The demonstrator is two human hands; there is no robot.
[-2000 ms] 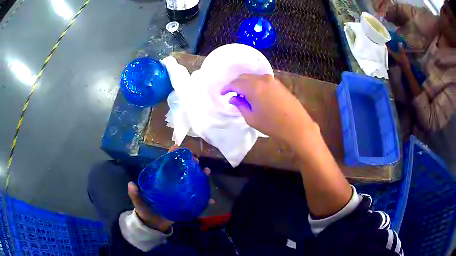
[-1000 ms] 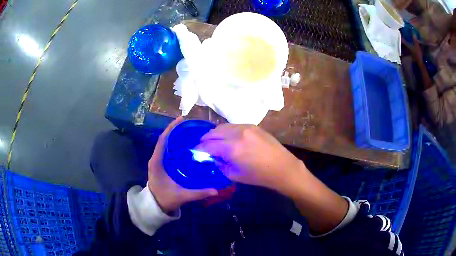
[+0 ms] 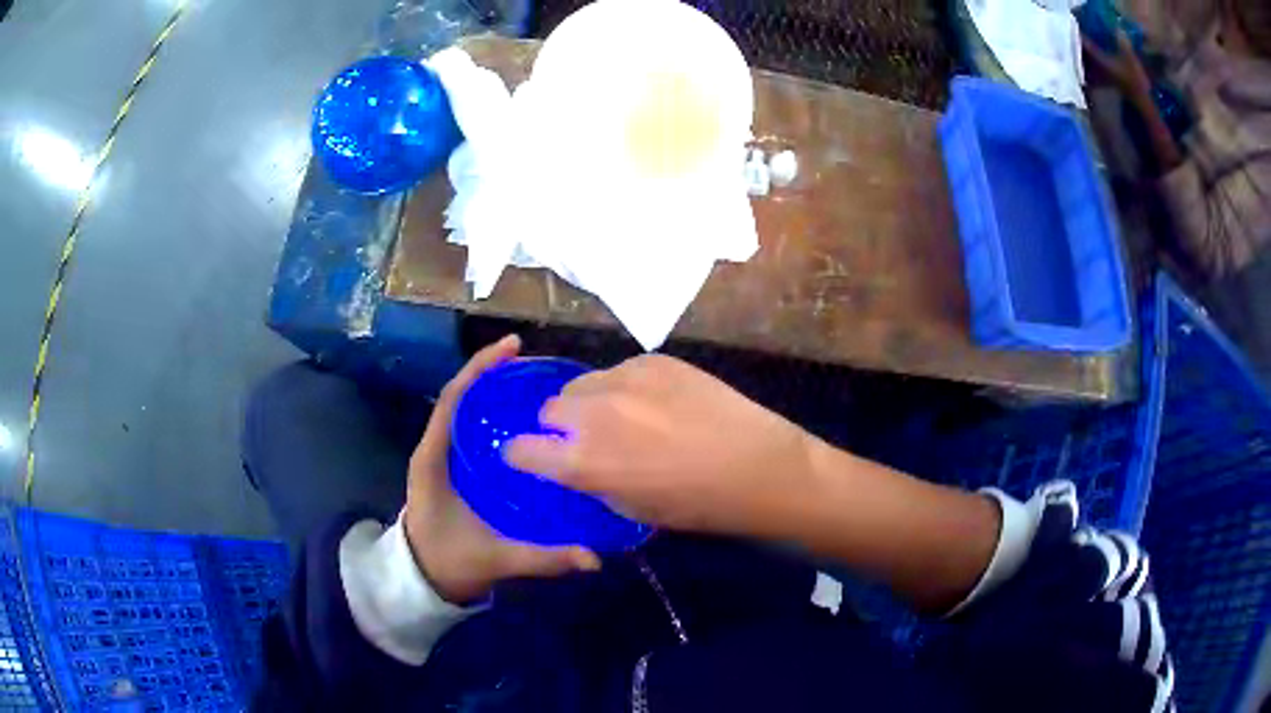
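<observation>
My left hand [image 3: 449,522] holds a see-through blue half shell [image 3: 519,513] from its left side and below, with the opening facing up. My right hand [image 3: 655,439] reaches into the shell with its fingertips near the inner wall; the inside glows violet-blue. I cannot tell whether the fingers hold a module, as they cover that spot. The white glue pot [image 3: 599,84], pale yellow inside, stands on a white cloth [image 3: 648,300]. Small white modules [image 3: 769,170] lie on the board just right of the pot.
A brown board [image 3: 864,265] lies across the mesh belt [image 3: 836,35]. A blue ball [image 3: 383,126] stands at its left end, a blue tray [image 3: 1045,223] at its right. Blue crates [image 3: 126,599] flank the seat. Another person's arm [image 3: 1206,167] is at upper right.
My right hand went from the glue pot into the shell. The shell, first held round side up, now has its opening up. The bright white-blue glow inside is dimmer than a second ago.
</observation>
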